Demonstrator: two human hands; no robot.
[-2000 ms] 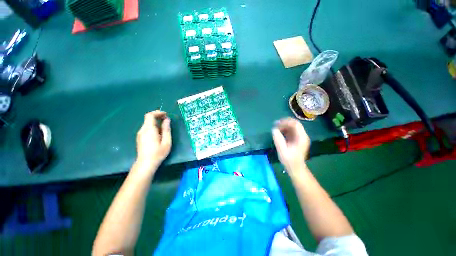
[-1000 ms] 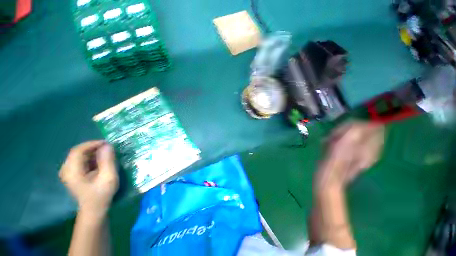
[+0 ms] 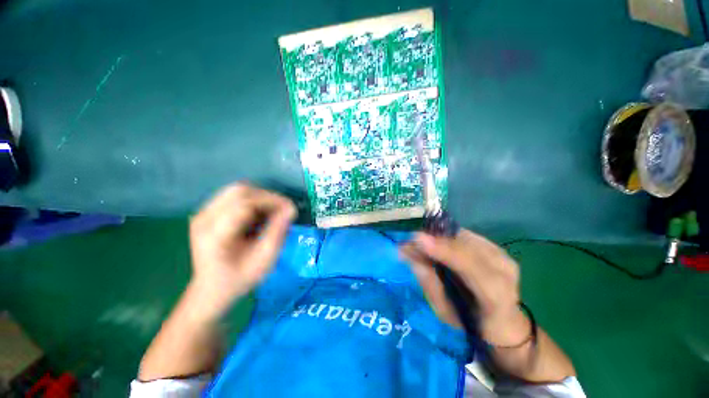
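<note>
A green PCB panel [image 3: 369,128] lies on its pale backing board [image 3: 373,218], whose edges show at top and bottom. My right hand [image 3: 474,280] is closed around the black handle of a soldering iron [image 3: 429,183]. The iron's silver shaft points up over the right side of the panel; whether its tip touches cannot be told. My left hand [image 3: 237,241] is blurred, at the panel's lower left, with thumb and forefinger brought together. I cannot see whether a thin strand is between them.
A solder reel [image 3: 665,149] stands at the right, with a crumpled clear bag [image 3: 680,78] above it. A black cord with a green connector [image 3: 684,225] runs at the right edge. A blue apron [image 3: 334,334] covers my lap. A black object [image 3: 9,159] is at the far left.
My right hand was empty, then reached right, and now holds the soldering iron over the panel. The view has moved closer to the panel. My left hand stays near the panel's left side.
</note>
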